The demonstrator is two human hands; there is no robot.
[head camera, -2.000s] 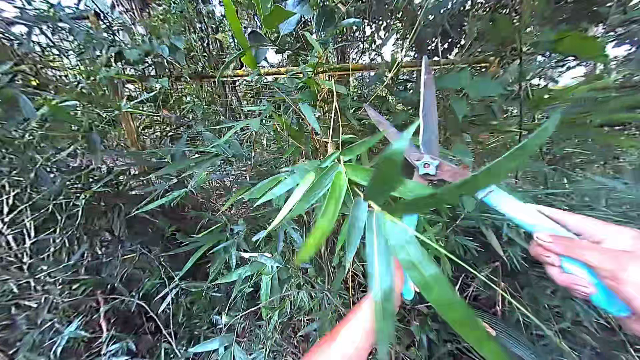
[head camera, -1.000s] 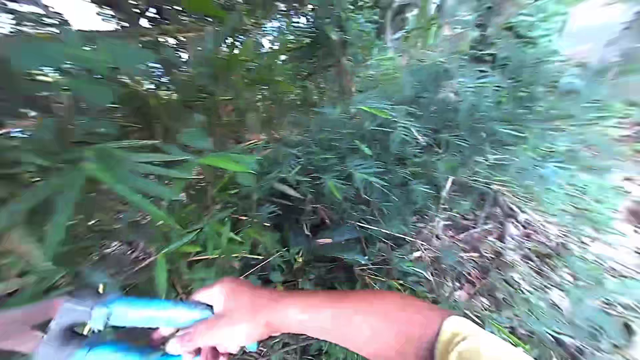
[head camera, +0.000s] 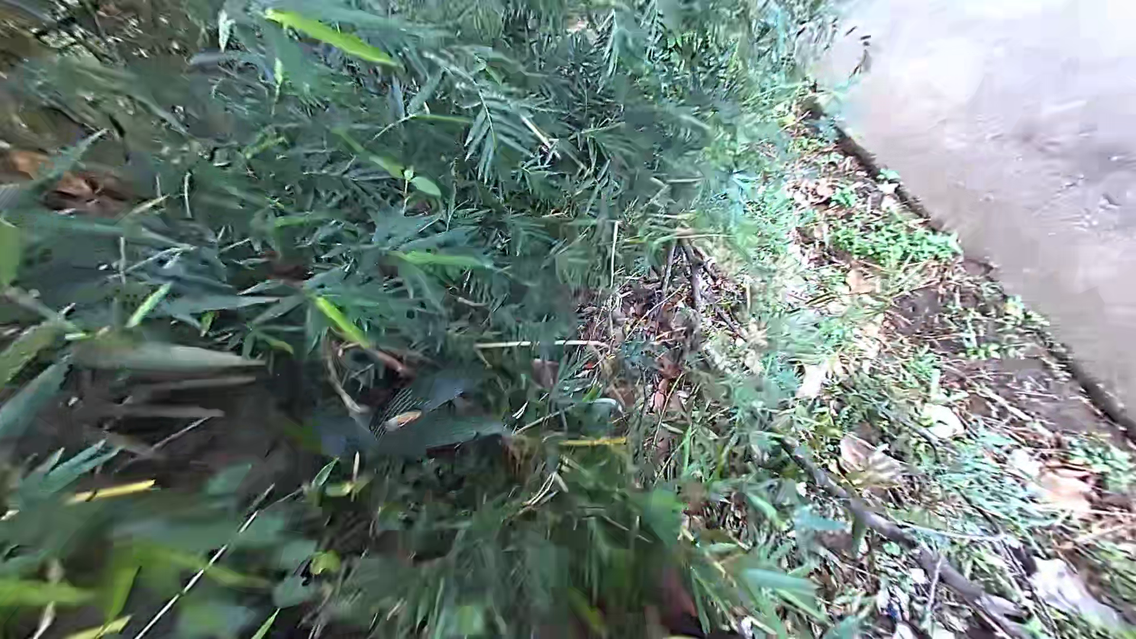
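Neither my left hand nor my right hand shows in the head view now, and the garden shears are out of sight too. Dense green foliage (head camera: pixel 461 169) with narrow leaves fills the left and middle of the view. Low in the middle left, a dark, flat object with a ribbed patch (head camera: pixel 417 413) lies among the leaves; I cannot tell what it is. Much of the picture is smeared by motion.
A pale paved surface (head camera: pixel 1003 160) lies at the upper right, bordered by a dark edge. Beside it are dry leaves (head camera: pixel 870 461) and low weeds (head camera: pixel 896 240). A fallen branch (head camera: pixel 887 528) runs through the litter at the lower right.
The view has swung far down and to the right. Both hands and the blue-handled shears, visible two seconds ago, have left the picture.
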